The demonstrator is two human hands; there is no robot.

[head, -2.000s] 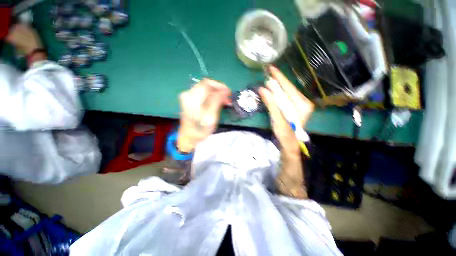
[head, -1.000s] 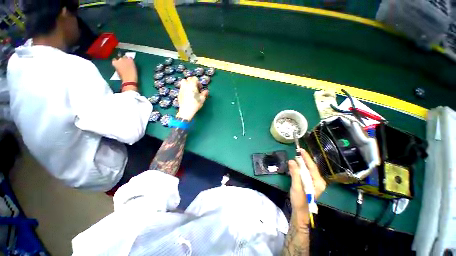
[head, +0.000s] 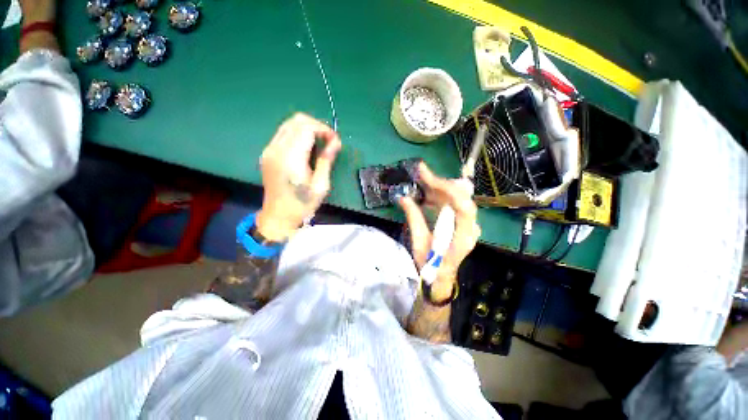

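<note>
My right hand (head: 447, 217) holds the white soldering iron (head: 443, 236) with its metal tip pointing up in front of the fan. Its thumb and fingertips are at a small round module (head: 403, 191) on the dark square fixture (head: 374, 187); the fingers partly cover the module. My left hand (head: 297, 174) is left of the fixture, fingers curled, fingertips beside the lower end of the thin silvery solder wire (head: 321, 66) on the green mat. Whether it pinches the wire cannot be told. The cream tub (head: 426, 105) of silvery bits stands behind the fixture.
Round modules (head: 132, 100) lie in a group at the far left, near another person's sleeve (head: 41, 123). The fan (head: 513, 148), red-handled pliers (head: 551, 79) and yellow block (head: 596, 198) are right. White trays (head: 681, 205) stand far right; a black tray (head: 485, 312) is below the bench edge.
My left hand has left the module group and come back beside the wire. My right hand has moved onto the fixture, where a module now shows. The view has shifted.
</note>
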